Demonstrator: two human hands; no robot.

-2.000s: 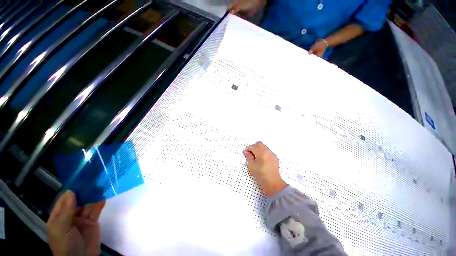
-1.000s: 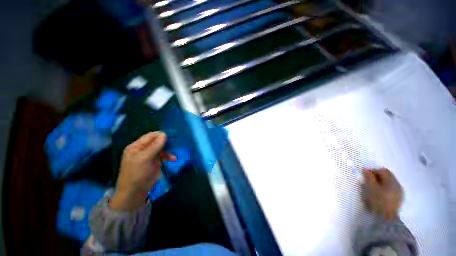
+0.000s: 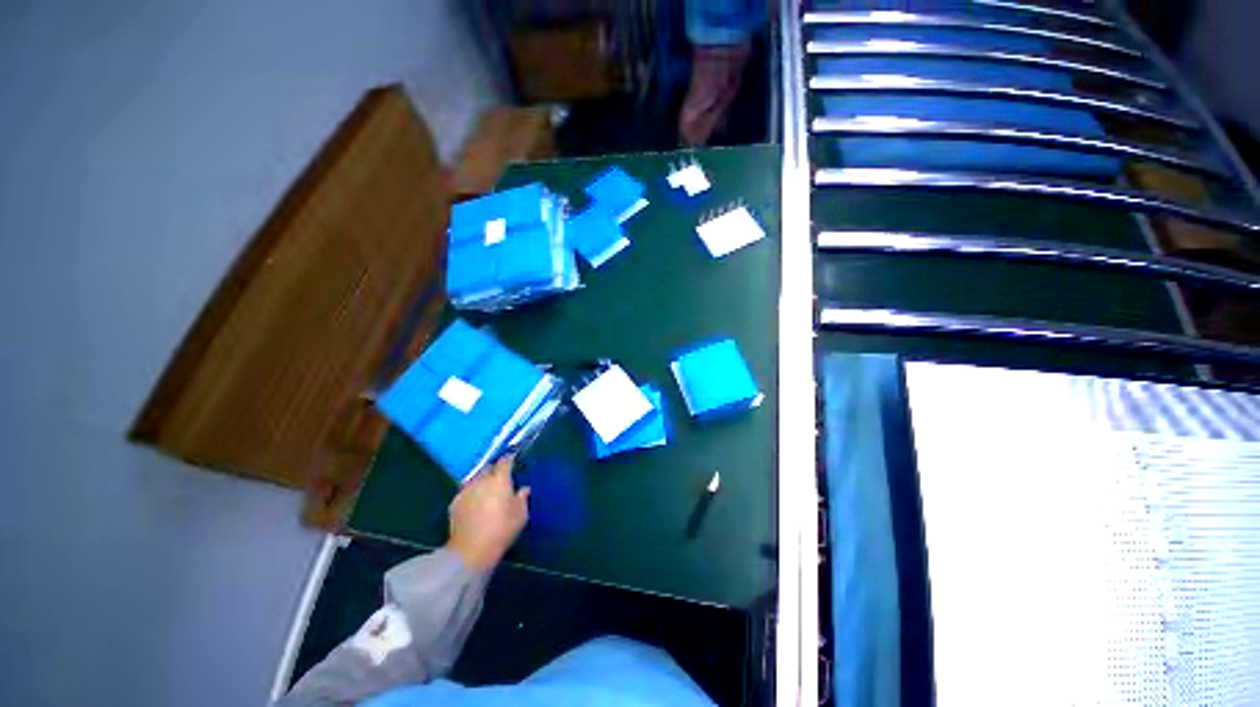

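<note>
My left hand (image 3: 491,514) is at the lower corner of a blue pack (image 3: 459,395) with a small white label, on the green side table (image 3: 650,553). Its fingertips meet the pack's edge; I cannot tell whether they grip it. A faint dark blue patch (image 3: 557,500) shows just right of the hand, too blurred to name. A white card (image 3: 612,402) lies over a blue piece, beside another blue pack (image 3: 716,377). My right hand is not in view.
A blue stack (image 3: 509,246), small blue packs (image 3: 603,232) and a white card (image 3: 730,231) lie farther back. A thin dark stick (image 3: 705,506) lies near the front. Rollers (image 3: 995,246) and the dotted white panel (image 3: 1064,539) are right. Cardboard (image 3: 297,297) stands left. A person's hand (image 3: 712,90) shows behind.
The view has swung left from the panel to the side table. My left hand is now at the blue pack, its held blue sheet no longer clearly visible. My right hand has left the picture.
</note>
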